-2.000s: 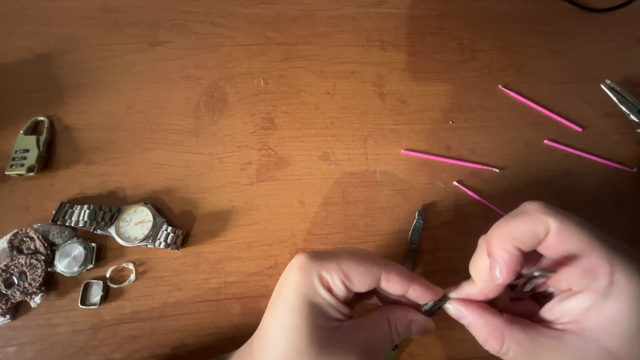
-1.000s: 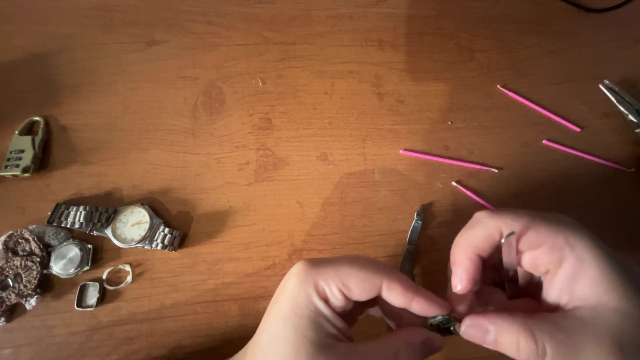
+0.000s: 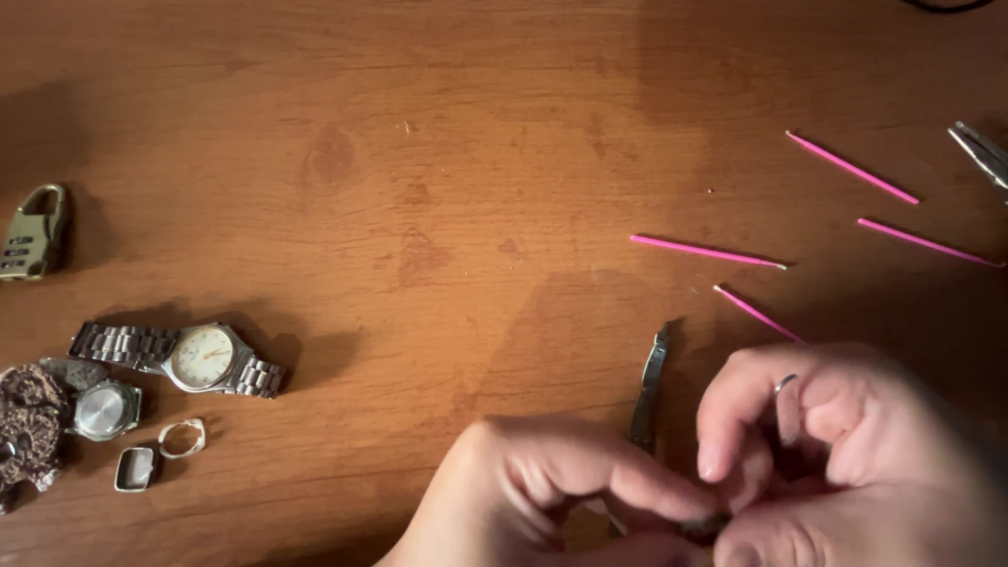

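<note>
My left hand (image 3: pixel 567 488) pinches a small dark metal piece (image 3: pixel 703 526) between thumb and forefinger at the bottom of the view. Thumb and fingers of my right hand (image 3: pixel 850 465) close on the piece's right side; the piece is blurred and mostly hidden. A thin silvery metal object (image 3: pixel 786 409) shows among the curled fingers of my right hand; its kind is unclear. Just beyond my left hand lies a narrow metal strip (image 3: pixel 647 386), perhaps part of a watch band, its near end hidden by the fingers. A pink micro applicator (image 3: pixel 756 313) reaches partly under my right hand.
More pink applicators (image 3: pixel 701 250) and metal tweezers or pliers (image 3: pixel 980 157) lie to the right. On the left are a brass combination padlock (image 3: pixel 27 244), a wristwatch with metal bracelet (image 3: pixel 201 357), a round watch case (image 3: pixel 104 409), a square case (image 3: pixel 135 469), a pale ring-shaped frame (image 3: pixel 183 438) and a brown knitted item (image 3: pixel 30 417).
Both hands have moved a little lower, still together on the small piece. The fingers of my right hand have shifted around it.
</note>
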